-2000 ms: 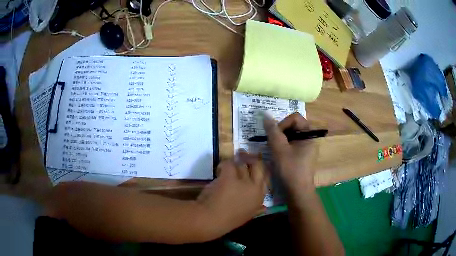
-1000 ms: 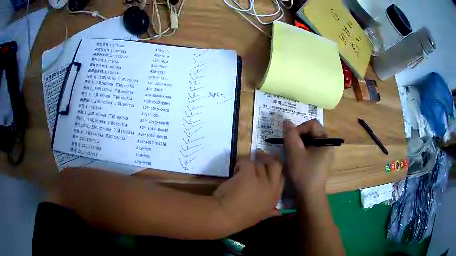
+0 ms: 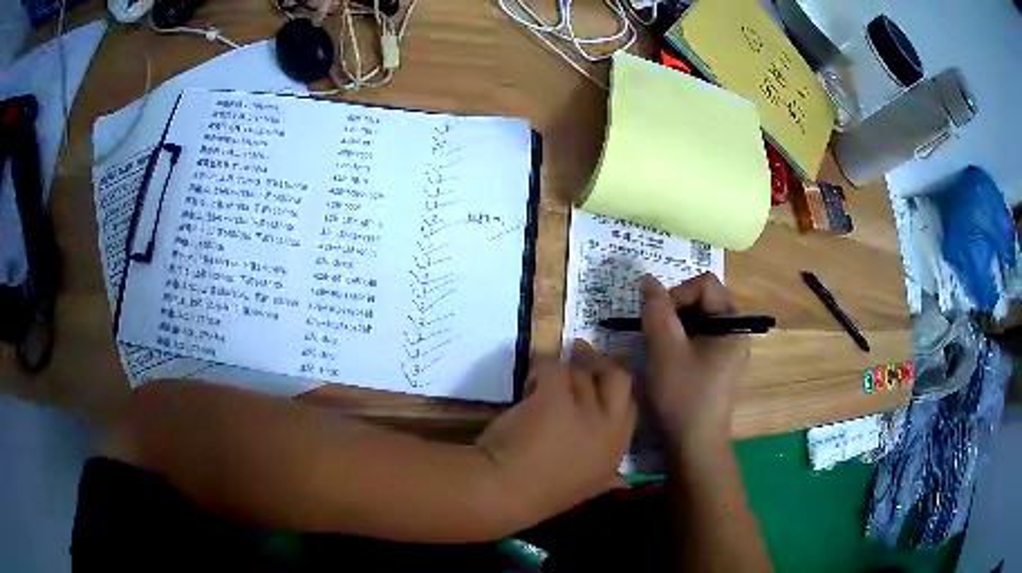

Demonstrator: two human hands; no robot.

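Observation:
My right hand holds a black pen over the form pad, its tip at the pad's left part. The pad's pale yellow cover is folded back above the form. My left hand rests on the lower left of the pad with curled fingers; I see nothing in it. The lower part of the form is largely hidden by both hands. A printed list with handwritten ticks lies on a dark clipboard to the left.
A second pen lies at the right. A yellow booklet, a small brown-orange box and a grey-white bottle are at the upper right. White cables and a round black object lie at the back.
The view has shifted, so the desk items appear further right than two seconds ago. Since the last earlier frame, the pen and right hand have moved slightly down.

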